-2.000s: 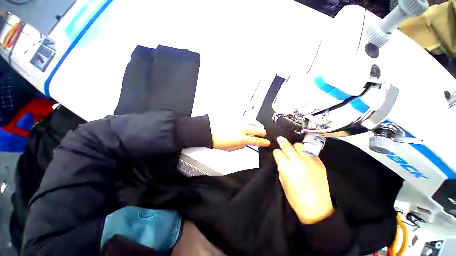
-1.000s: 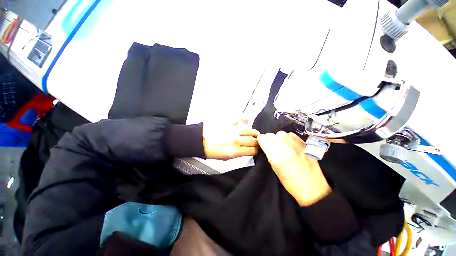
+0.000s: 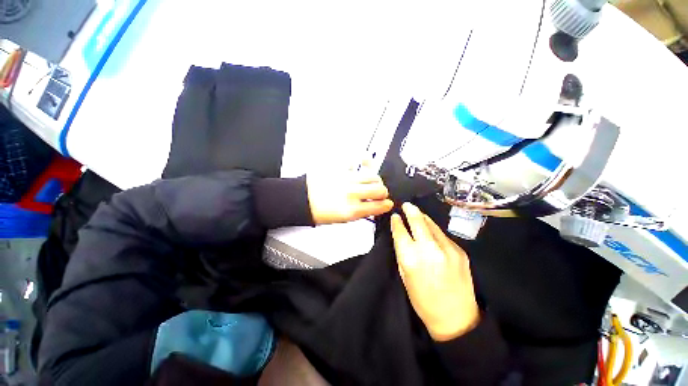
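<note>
A large black garment piece (image 3: 535,279) lies under the machine head, around my right hand and down over my lap. A narrow black strip (image 3: 400,139) runs beyond the needle area. My left hand (image 3: 351,197) lies at the cloth's left edge, fingertips on it. My right hand (image 3: 437,275) rests on the cloth, fingers extended and slightly apart, tips near my left fingertips. The white sewing machine head (image 3: 483,143) stands just right of my fingers; its presser foot and needle (image 3: 422,173) are partly hidden among small metal parts.
A folded dark piece (image 3: 230,121) lies on the white table left of the machine, partly behind my left sleeve. Scissors with a yellow handle (image 3: 620,350) lie at the lower right. A red and blue bin (image 3: 49,185) is at the far left. A ruler-marked edge (image 3: 283,255) shows below my left cuff.
My hands were close together a second ago; my right hand has now moved down, its fingers straighter and spread on the cloth. The view has shifted slightly.
</note>
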